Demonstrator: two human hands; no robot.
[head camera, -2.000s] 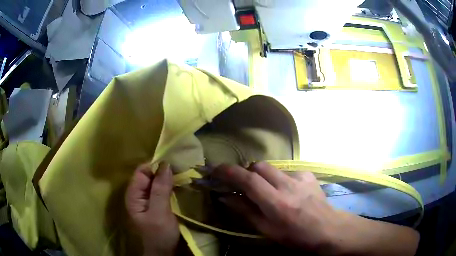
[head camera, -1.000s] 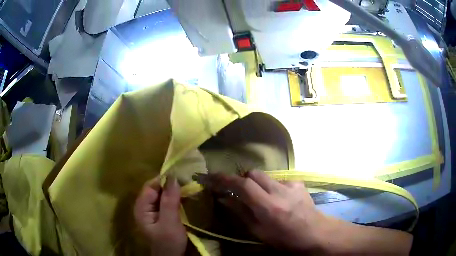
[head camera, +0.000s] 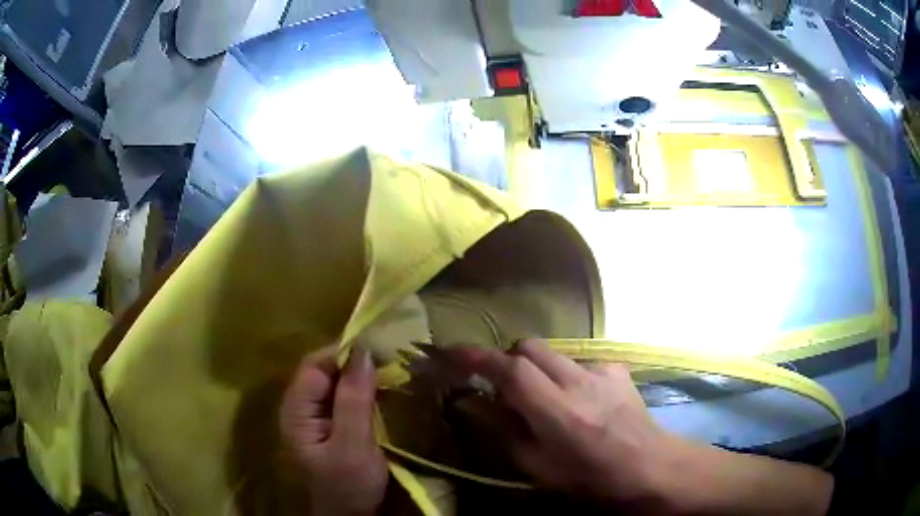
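A yellow bag body (head camera: 242, 302), tan inside, is held at the table's front edge with its mouth open to the right. My left hand (head camera: 338, 428) pinches the bag's edge between thumb and fingers. My right hand (head camera: 565, 413) is closed around thread snips (head camera: 432, 361); their dark metal tips point left, close to the pinched edge. The snips' grip is mostly hidden in the fist. A narrow yellow strap (head camera: 726, 365) loops right from behind my right hand and curves down past the wrist. A second strap length (head camera: 454, 472) runs below the hands.
The white sewing machine head (head camera: 595, 60) stands at the back. A yellow clamp frame (head camera: 671, 171) lies under it on the pale plate (head camera: 706, 272). A lamp arm (head camera: 797, 66) crosses the upper right. Grey-white sheets (head camera: 156, 101) and a yellow heap (head camera: 61, 383) are at the left.
The bag and both hands appear slightly further right in the view. The snips' tips now show more clearly beside the pinched edge. Both hands keep their hold.
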